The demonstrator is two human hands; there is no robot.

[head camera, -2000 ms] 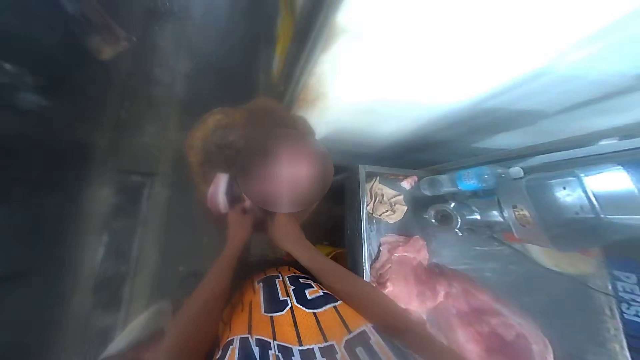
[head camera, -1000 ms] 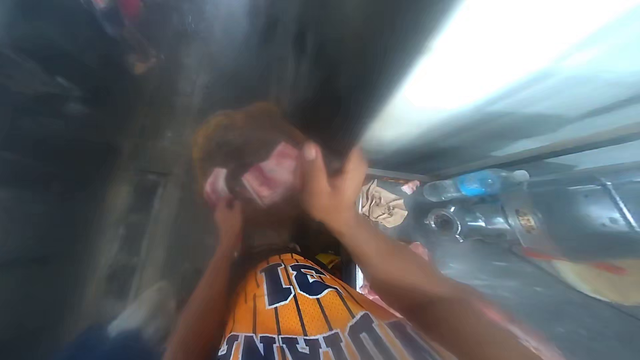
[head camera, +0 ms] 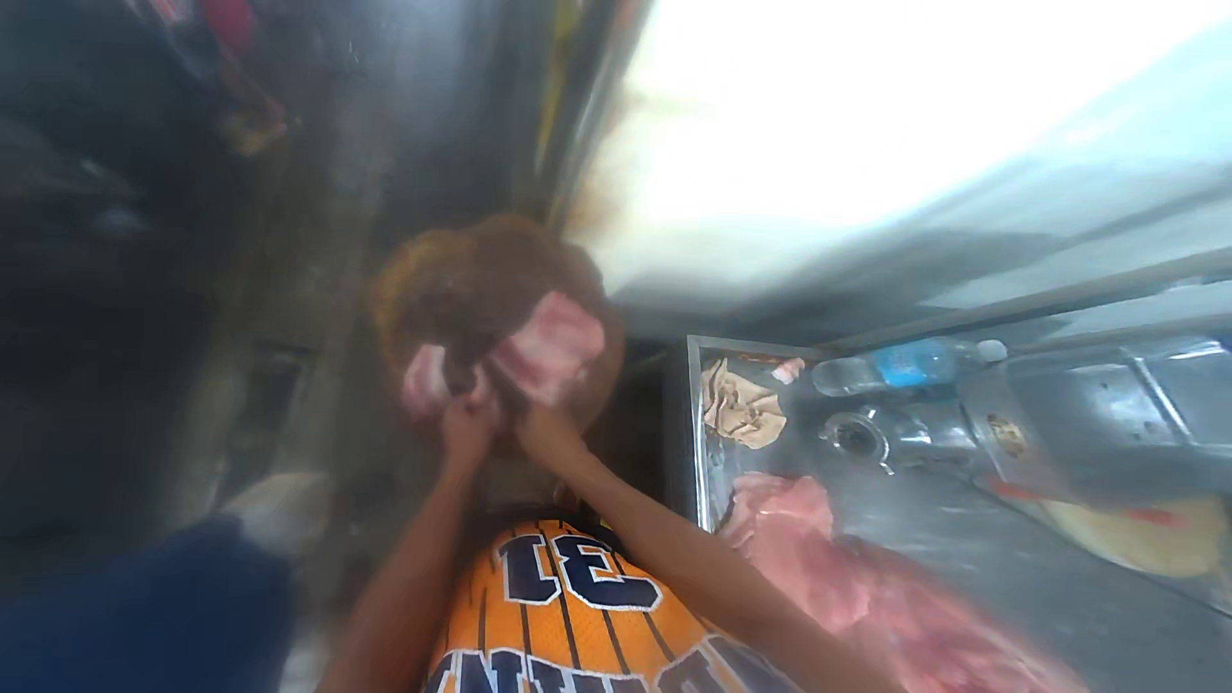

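Observation:
Raw pink meat [head camera: 553,346] lies over a round brown block, probably a wooden chopping block [head camera: 505,245]. My left hand [head camera: 469,419] is closed on the lower left part of the meat, beside a paler piece [head camera: 426,380]. My right hand [head camera: 546,433] grips the lower edge of the larger part, close to the left hand; its fingertips are hidden. A dark gap or object, too blurred to name, shows between the two parts. A larger cut of raw meat [head camera: 847,577] rests on the metal counter to the right, below my right forearm.
The raised metal rim [head camera: 695,423] of the counter [head camera: 924,539] is right of the block. On it are crumpled brown paper [head camera: 743,409], a plastic bottle [head camera: 910,366] with a blue label and a metal meat grinder [head camera: 895,438]. Someone's blue clothing [head camera: 154,616] shows at lower left.
My right hand, spread and raised to the right of the meat one second ago, has moved left and down onto its lower edge. Blue clothing at lower left now fills more of the view.

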